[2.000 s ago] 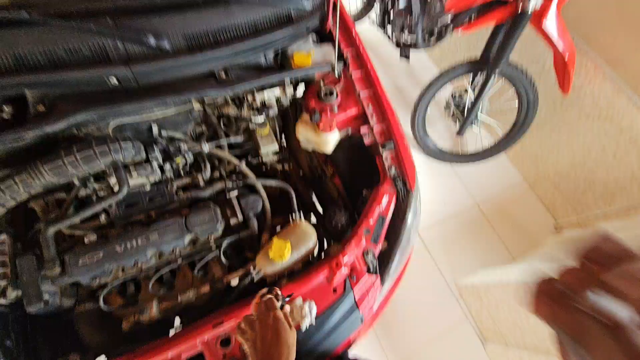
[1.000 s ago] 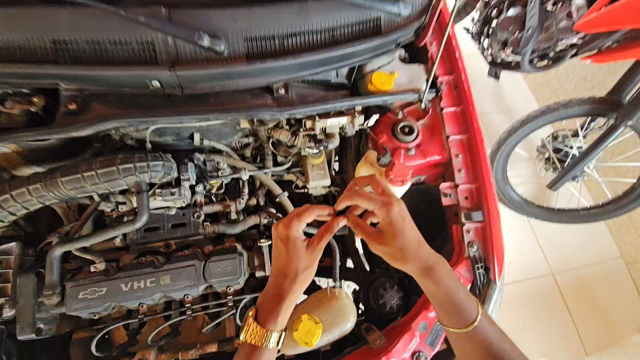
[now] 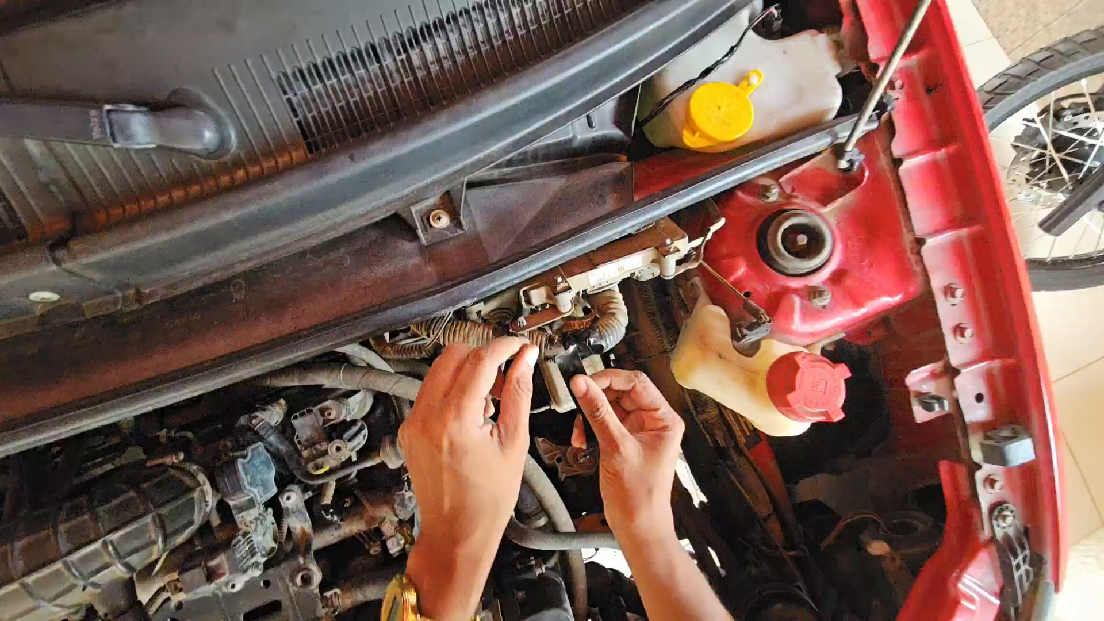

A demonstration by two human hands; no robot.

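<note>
Over the engine bay of a red car, my left hand, with a gold-coloured watch on its wrist, has thumb and index finger close together. Any small thing between them cannot be made out. Just to its right is my right hand, its fingers curled and its thumb pointing up; a dark sliver shows below the thumb, and I cannot tell if it is held. Right behind the fingertips lie a black electrical connector and a corrugated conduit, below a bracket on the bulkhead.
A reservoir with a red cap stands right of my hands, near the red strut tower. A yellow-capped washer tank sits behind. The hood prop rod rises at the right. Hoses and a ribbed air duct fill the left.
The view has moved closer to the bulkhead. My hands, fingertips together one second ago, are now slightly apart. Two seconds ago they were far apart, one of them beyond the car's edge.
</note>
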